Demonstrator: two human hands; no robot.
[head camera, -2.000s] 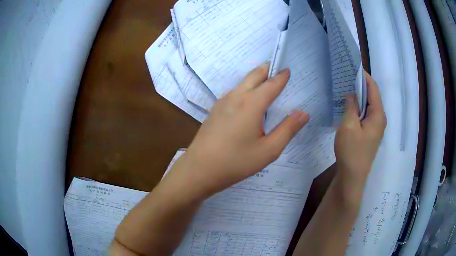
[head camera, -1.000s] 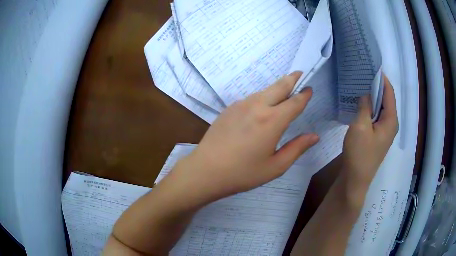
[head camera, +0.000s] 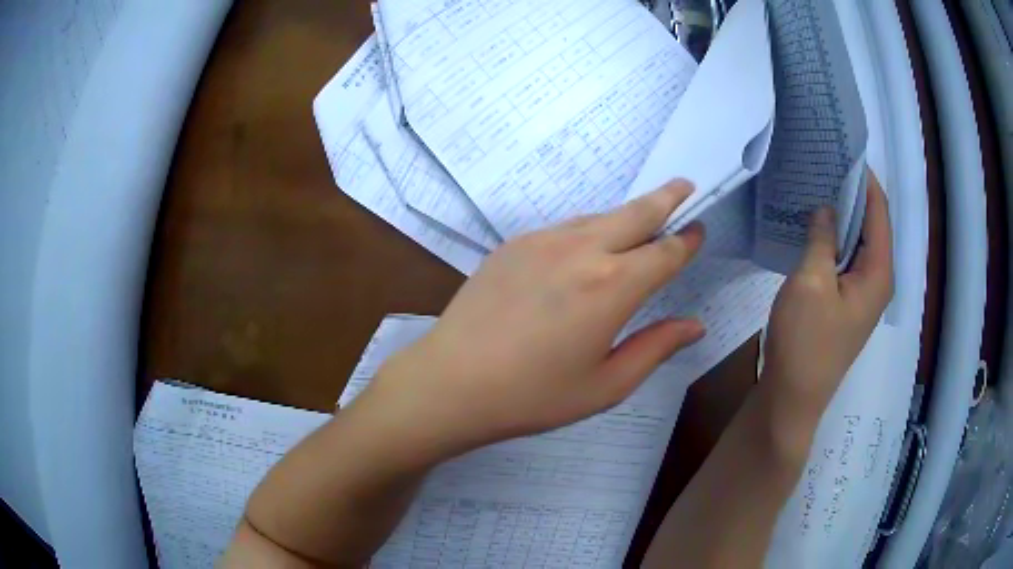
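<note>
My left hand (head camera: 578, 300) reaches over the printed sheets (head camera: 533, 100) and pinches the edge of a folded paper packet (head camera: 711, 122) between its index and middle fingers, thumb apart. My right hand (head camera: 828, 278) holds a folded size chart (head camera: 798, 133) with a dense black grid, thumb in front and fingers behind. The packet and chart stand raised over the sheet pile at the upper middle. The packet's lower corner is partly hidden by my left fingers.
More printed sheets (head camera: 500, 478) lie at the bottom, with another page (head camera: 211, 445) at the lower left, on the brown table (head camera: 256, 245). White paper curves along the left (head camera: 89, 278). A handwritten sheet (head camera: 844, 478), metal clip (head camera: 905, 478) and clear plastic (head camera: 978, 500) are at right.
The folded packet has swung right and down, opening wider and showing its blank white face. Both hands have moved right. The printed table beneath shows more.
</note>
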